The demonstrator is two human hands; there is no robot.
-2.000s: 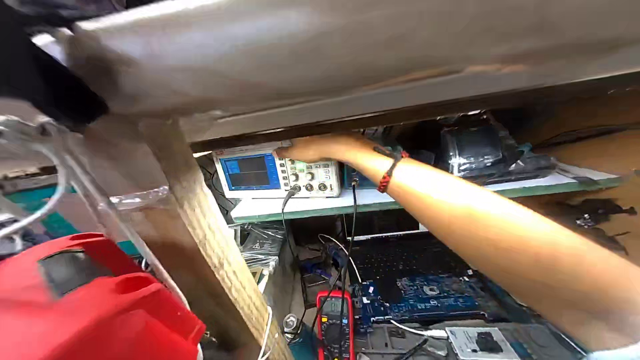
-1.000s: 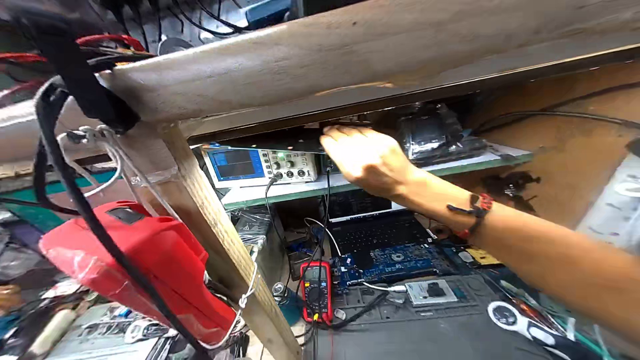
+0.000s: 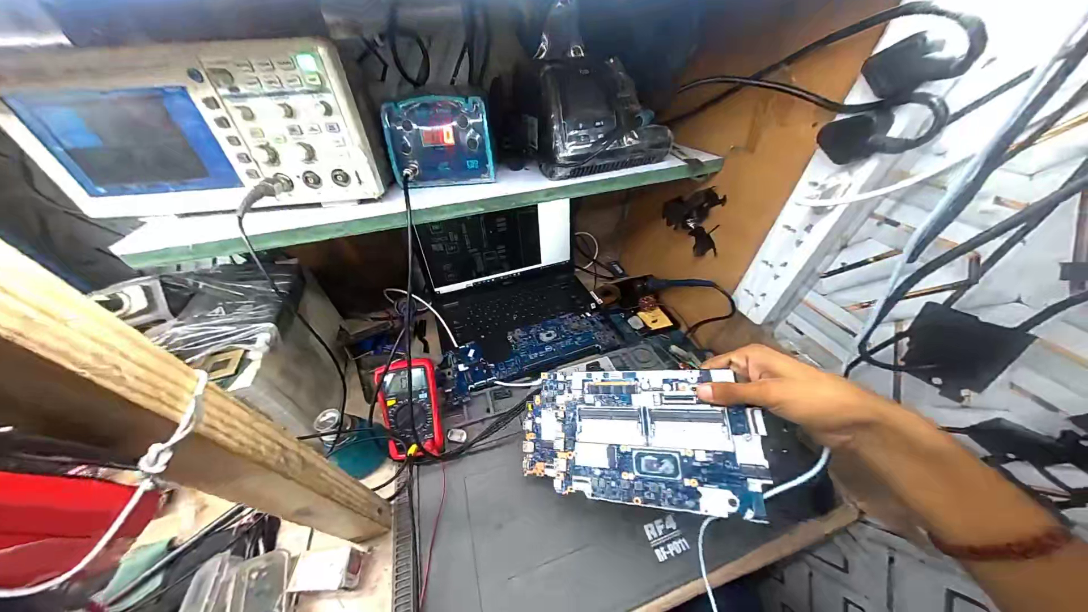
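My right hand (image 3: 778, 387) pinches a blue laptop motherboard (image 3: 650, 442) at its upper right edge, thumb on top, and holds it over the grey work mat (image 3: 544, 552). The board is tilted toward me, showing its memory slots and a central chip. Behind it, a second blue circuit board (image 3: 552, 340) lies against the keyboard of a black laptop (image 3: 497, 272). A red digital multimeter (image 3: 410, 408) lies left of the held board. My left hand is out of view.
A green-edged shelf (image 3: 442, 202) bears an oscilloscope (image 3: 195, 127), a small blue device with a red display (image 3: 439, 140) and black plastic-wrapped equipment (image 3: 591, 119). A wooden post (image 3: 195, 408) slants along the left. Cables hang at right, and probe leads cross beside the multimeter.
My right hand has come down from the shelf area to above the mat and now holds a motherboard. The view has shifted closer to the bench.
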